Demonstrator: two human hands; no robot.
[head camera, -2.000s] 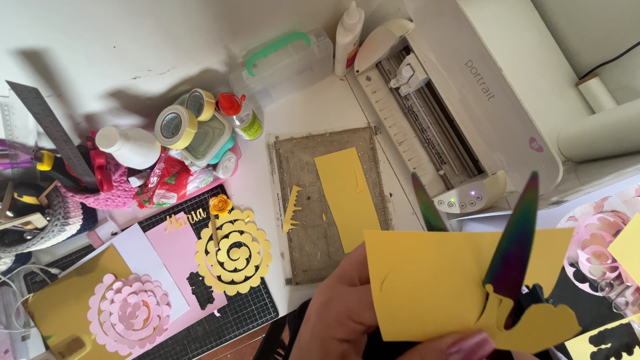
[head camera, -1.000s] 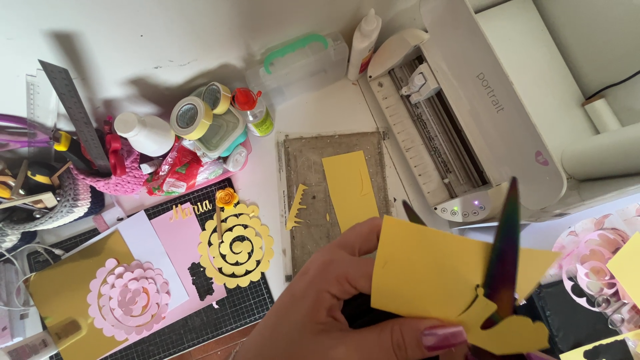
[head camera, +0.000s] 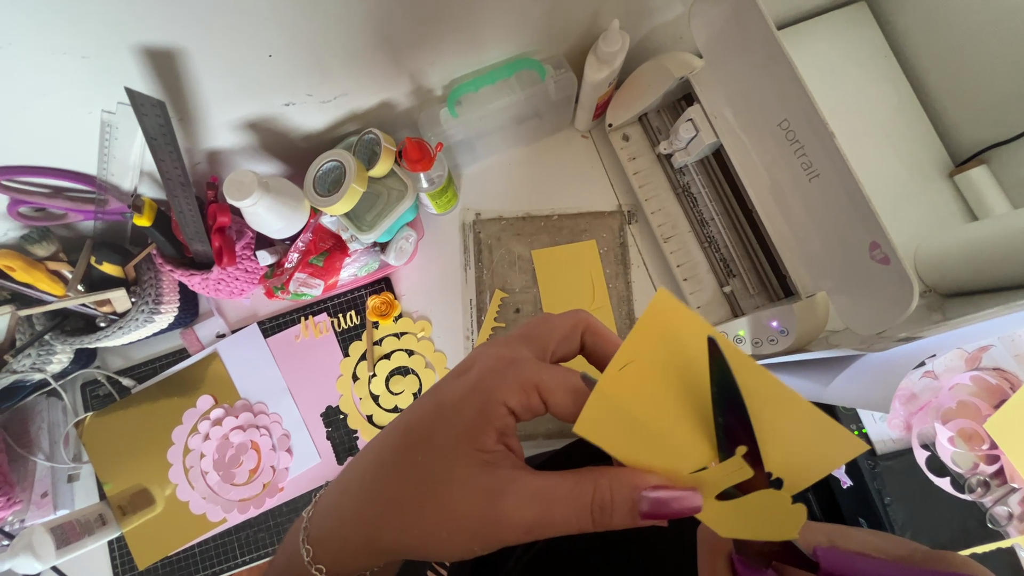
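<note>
My left hand (head camera: 512, 448) grips a sheet of yellow cardstock (head camera: 664, 384) between thumb and fingers. At the lower right my right hand (head camera: 848, 552), partly cut off by the frame edge, holds scissors with dark iridescent blades (head camera: 732, 408) and a purple handle. One blade lies over the sheet, beside a curvy cut piece (head camera: 752, 496) at its lower edge; the other blade is hidden. Behind my left hand, a yellow cardstock piece (head camera: 568, 276) and a jagged strip (head camera: 494, 316) lie on a worn cutting mat (head camera: 512, 240).
A white cutting machine (head camera: 800, 160) stands at right. Paper spirals in yellow (head camera: 432, 352) and pink (head camera: 200, 480) lie at left with gold card (head camera: 160, 416). Tape rolls (head camera: 334, 182), glue bottles (head camera: 602, 76), a clear box (head camera: 512, 112) and tool baskets (head camera: 216, 272) line the wall.
The yellow sheet has turned so that a corner points up. The scissors have shifted; two blades showed earlier, one shows now.
</note>
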